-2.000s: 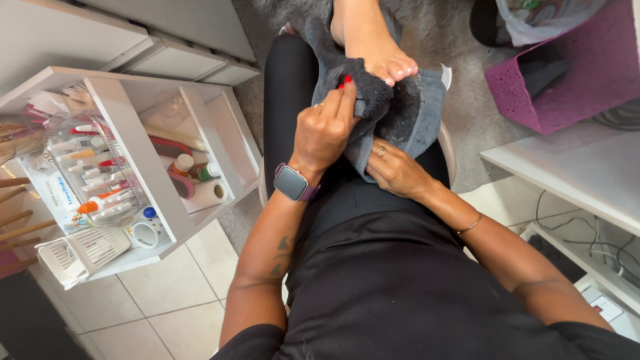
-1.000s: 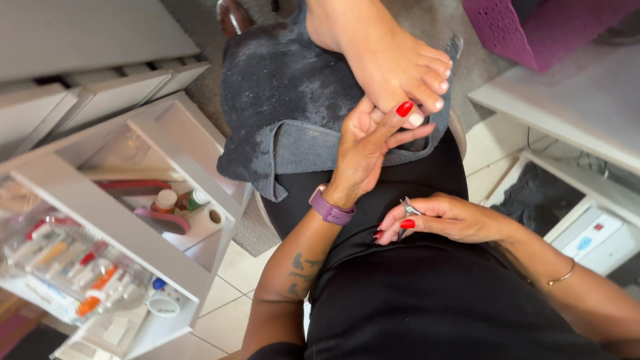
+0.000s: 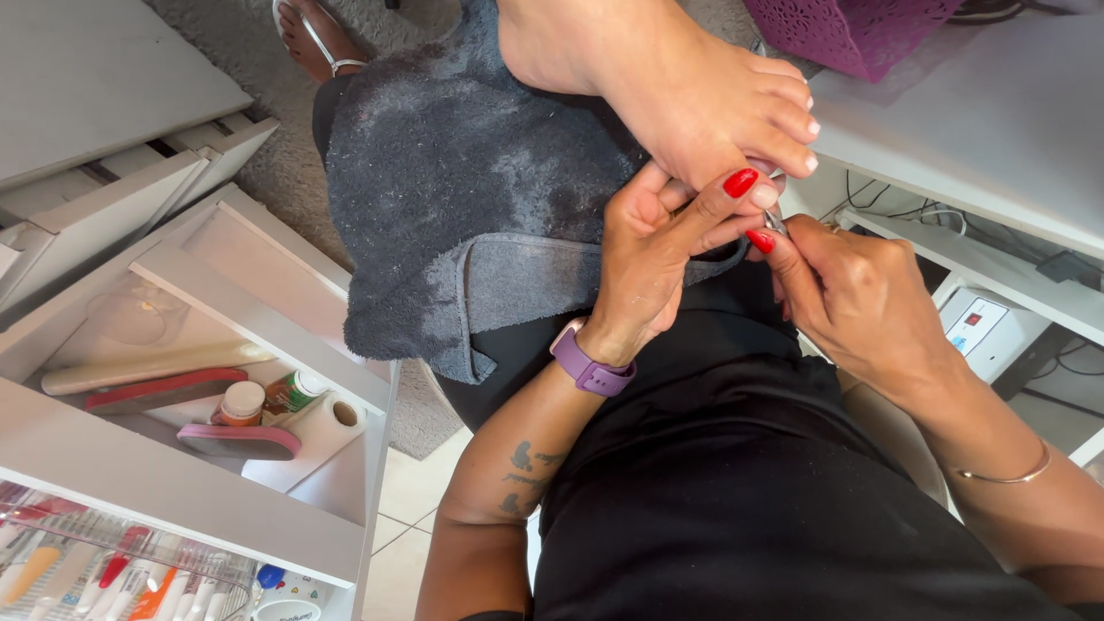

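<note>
Another person's bare foot rests over a dark grey towel spread on my lap. My left hand grips the big toe, with the thumb beside its pale nail and fingers beneath. My right hand pinches a small metal tool, seemingly a cuticle nipper, with its tip close to the big toe's end. Most of the tool is hidden by my fingers. The other toes, with whitish nails, point right. Pale dust and flecks lie on the towel.
At left, a white drawer unit holds foot files, bottles and a paper roll. A clear organizer of pens or tubes is lower left. A purple basket stands on the white surface at right. A sandaled foot is top left.
Two seconds ago my hands held the towel at the foot. The left hand has since taken the big toe, and the right hand has moved from my lap up to it with the metal tool.
</note>
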